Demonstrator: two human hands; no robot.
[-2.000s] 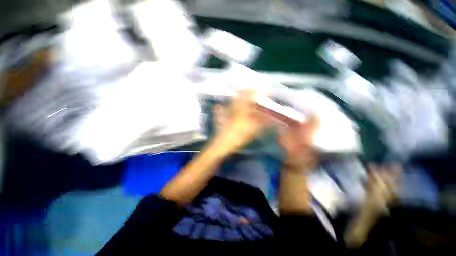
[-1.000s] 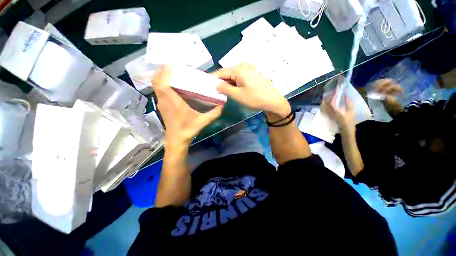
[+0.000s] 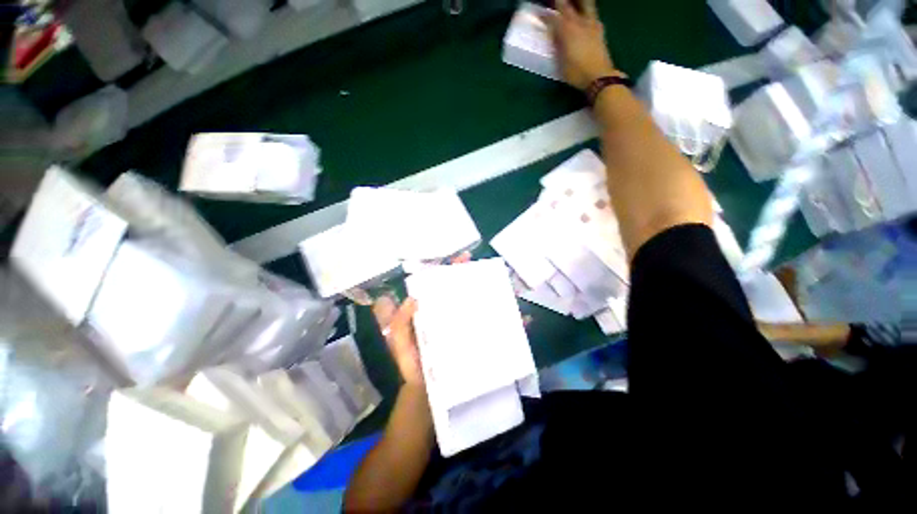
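My left hand [image 3: 399, 331] holds a small white carton [image 3: 473, 331] by its left side, near the bench's front edge. A flap or second white piece shows at the carton's lower end. My right arm reaches far forward over the dark green conveyor. My right hand [image 3: 580, 42] is on a small white box [image 3: 530, 42] there; its fingers are partly cut off by the top edge. A fanned pile of thin white sheets [image 3: 573, 236] lies right of the held carton.
White cartons [image 3: 402, 229] lie just behind my left hand, and one [image 3: 251, 166] is on the conveyor. Larger white cartons [image 3: 161, 291] are stacked at left. A corded white box [image 3: 689, 105] stands right of my arm. A neighbour's hand [image 3: 809, 334] shows at right.
My right hand has left the carton and moved forward to a box on the conveyor. My left hand still holds a carton, now turned lengthwise and lower in view. The view has shifted.
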